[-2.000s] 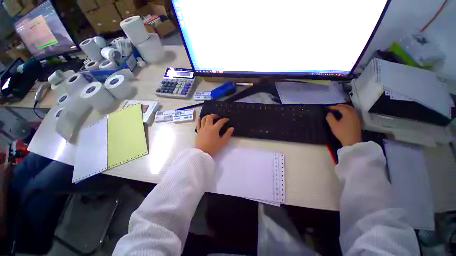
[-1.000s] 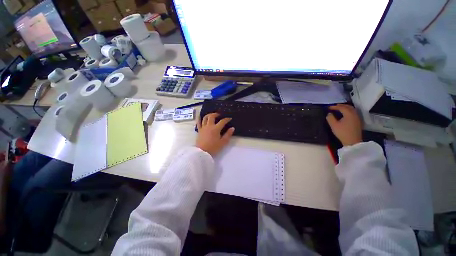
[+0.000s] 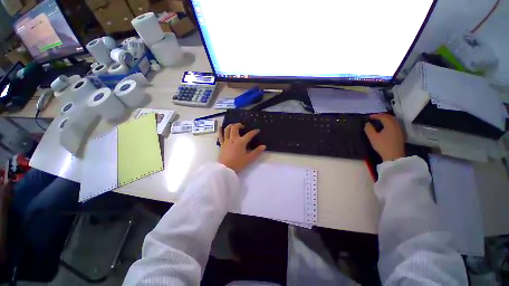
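Note:
The long black keyboard (image 3: 312,133) lies below the large monitor (image 3: 318,36), whose screen is bright white. My left hand (image 3: 239,148) rests on the keyboard's left end with its fingers apart, holding nothing. My right hand (image 3: 386,137) is at the keyboard's right end, curled over the place of the mouse. The mouse itself is hidden under it, so its grip cannot be told. A red edge of the mouse pad (image 3: 370,169) shows beside it. A stack of white forms with holed edges (image 3: 276,192) lies in front of the keyboard, partly under my left sleeve.
White label rolls (image 3: 103,103), a yellow form sheet (image 3: 139,149) and a calculator (image 3: 195,89) are on the left. A blue object (image 3: 248,98) lies under the monitor. A printer (image 3: 455,111) with papers stands at right. A person's dark-clothed leg (image 3: 42,206) shows at lower left.
The view has shifted very slightly. The fingers of my left hand have moved a little on the keyboard, with the thumb spread slightly more. My right hand looks the same.

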